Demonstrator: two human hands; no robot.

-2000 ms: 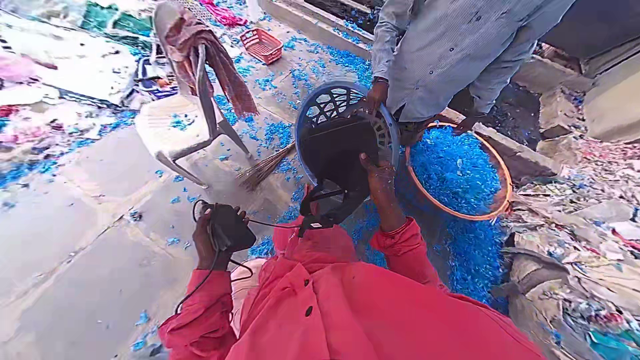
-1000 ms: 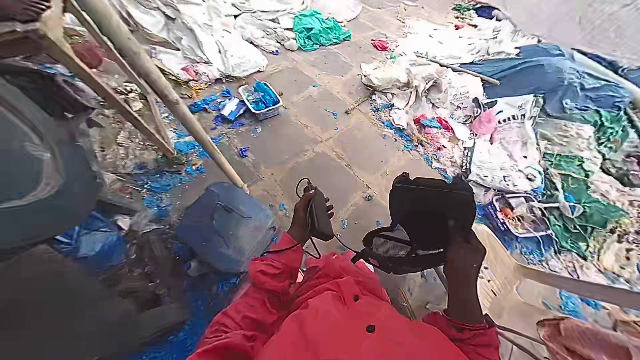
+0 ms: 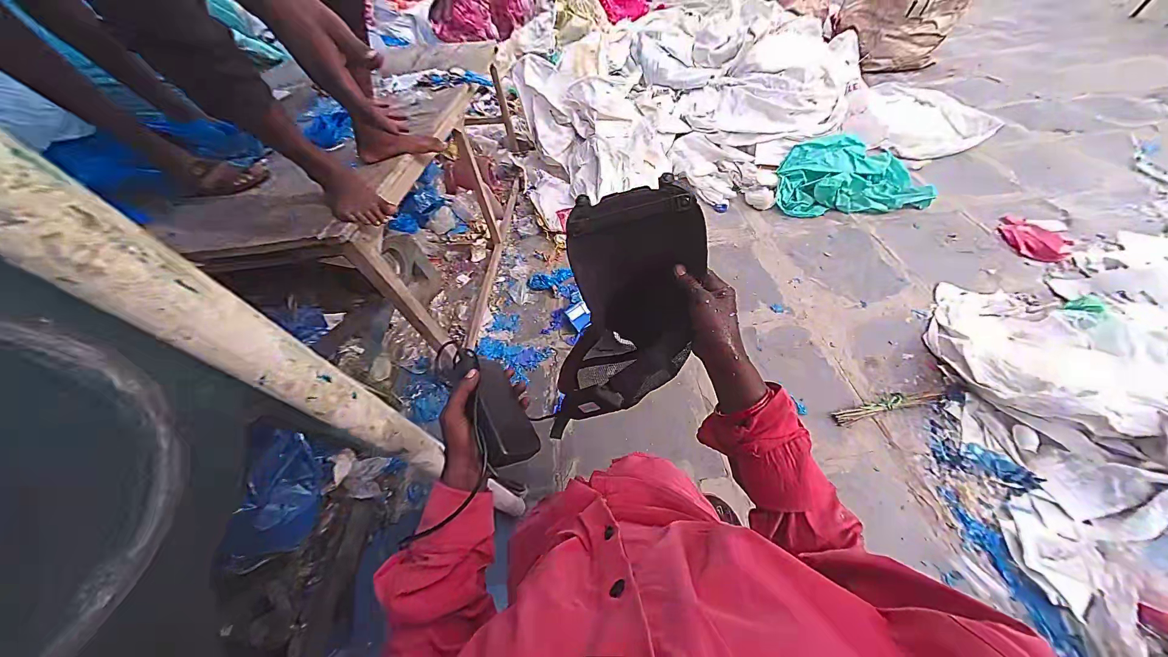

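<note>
My left hand (image 3: pixel 464 422) is closed around a black box-shaped device (image 3: pixel 504 415), with a thin black cable running from it down past my wrist and another toward the right. In my right hand (image 3: pixel 712 315) is a black fabric pouch or bag (image 3: pixel 634 265), gripped at its right side with the thumb on its face. Straps and a mesh part hang from the pouch's lower left. The two held things are close together, with a short gap between them. Both my sleeves are red.
A thick pale pole (image 3: pixel 210 310) slants across the left. Behind it, bare feet of people rest on a wooden platform (image 3: pixel 274 233). White plastic sheets (image 3: pixel 730 82), a teal plastic bag (image 3: pixel 844 178) and blue scraps lie on the stone paving (image 3: pixel 821 319). A small twig bundle (image 3: pixel 890 406) lies right.
The view has swung widely across the yard. Both hands still hold the device and the pouch; the pouch now stands more upright than one second ago.
</note>
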